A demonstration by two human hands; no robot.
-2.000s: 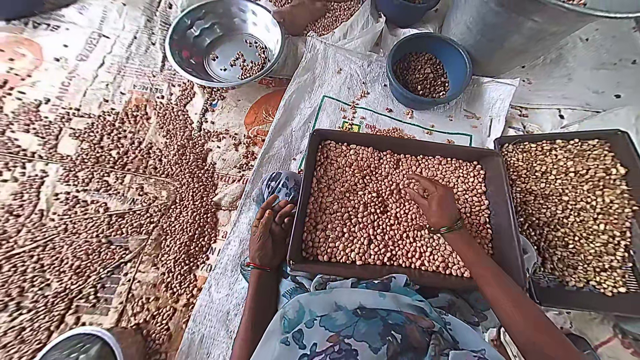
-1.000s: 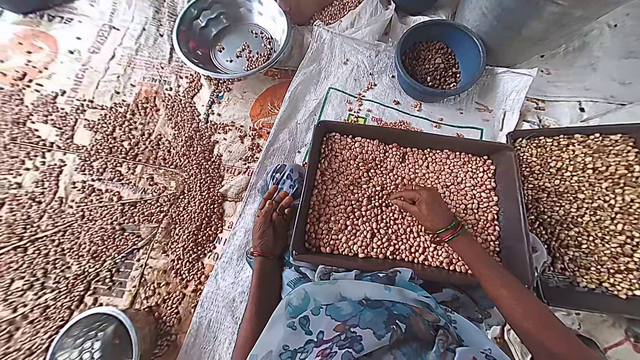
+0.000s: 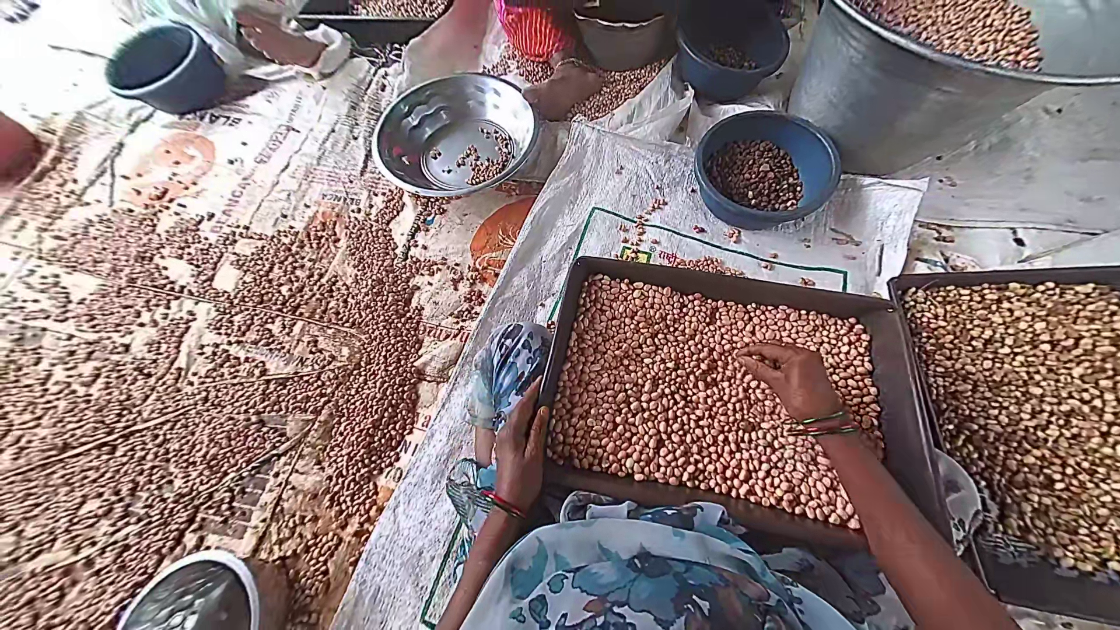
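A dark rectangular tray (image 3: pixel 901 394) full of pinkish-brown nuts or seeds (image 3: pixel 674 385) rests over my lap. My left hand (image 3: pixel 522 446) is at the tray's left wall, its fingers against the rim; whether they grip it is hard to tell. Above the nuts, right of the tray's middle, is my right hand (image 3: pixel 792 376), with thumb and fingertips drawn together; whether something small is between them cannot be made out. A second dark tray (image 3: pixel 906 284) at the right holds yellower, browner pieces (image 3: pixel 1024 394). Beyond my tray stands a blue plastic bowl (image 3: pixel 827 175) partly filled with darker pieces.
Left of me, many nuts (image 3: pixel 350 385) lie spread over printed sacks. A steel bowl (image 3: pixel 394 131) holds a few. Further off are more blue tubs (image 3: pixel 175 83), a large metal tub (image 3: pixel 875 96) and another person's foot (image 3: pixel 280 39). A round metal vessel (image 3: pixel 197 595) sits at lower left.
My right hand was spread over the nuts two seconds ago; its fingers are now drawn together. My left hand's fingers have come up against the tray's left wall.
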